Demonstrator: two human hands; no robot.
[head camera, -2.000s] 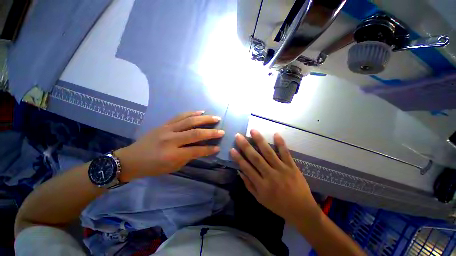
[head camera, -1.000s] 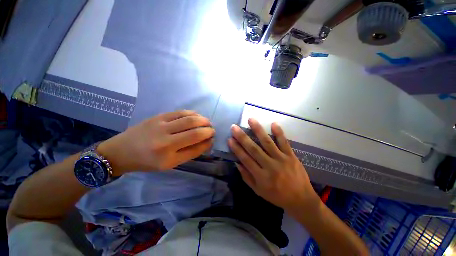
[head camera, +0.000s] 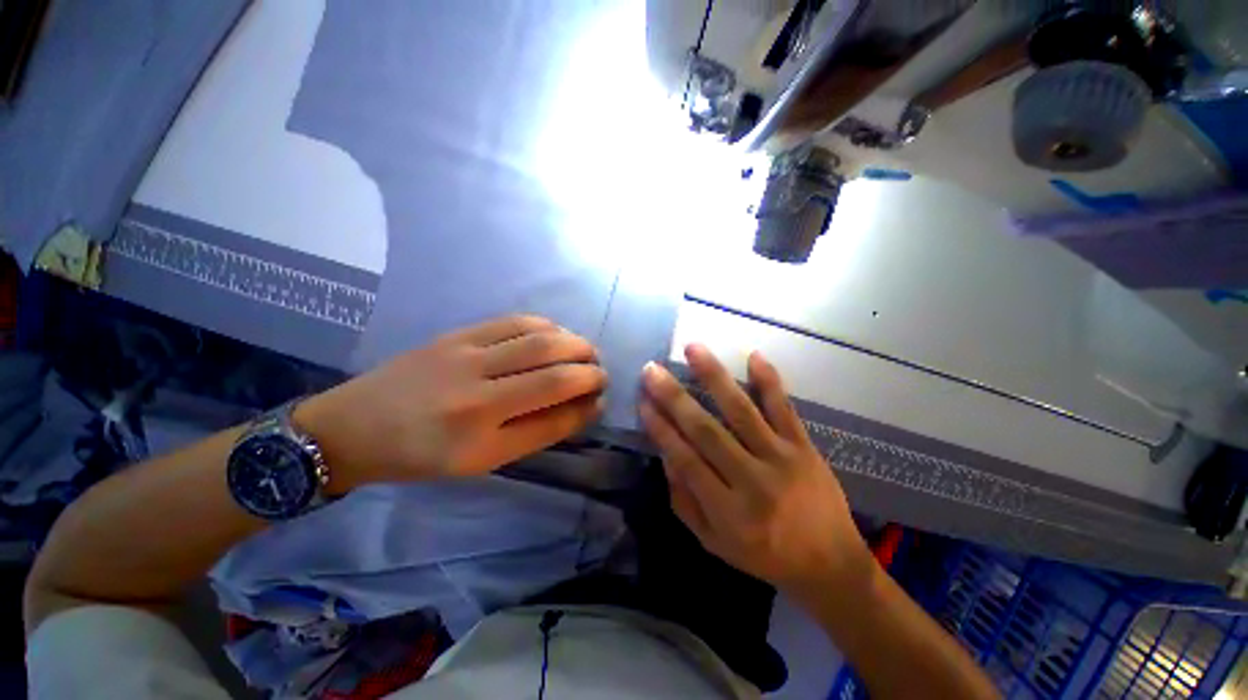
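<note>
A blue-grey cut panel (head camera: 465, 205) lies flat on the machine table and runs up under the bright light by the needle, which the glare hides. A straight folded edge (head camera: 627, 328) runs along its right side towards the table front. My left hand (head camera: 472, 397), with a watch on the wrist, has its fingers curled on the panel; its thumb is hidden and the cloth seems held at the fingertips. My right hand (head camera: 739, 458) lies with fingers spread at the folded edge, fingertips on cloth and table, gripping nothing.
The sewing machine head (head camera: 903, 82) with a ridged knob (head camera: 1081, 116) is above right. Lilac cloth (head camera: 1163, 239) hangs at right. More cloth (head camera: 103, 110) lies at left. Crumpled garment pieces (head camera: 424, 547) are below the table edge. A blue basket (head camera: 1040, 622) stands lower right.
My left hand's fingers, earlier extended flat on the panel, are now curled together. My right hand stays beside the folded edge. The view shifted slightly.
</note>
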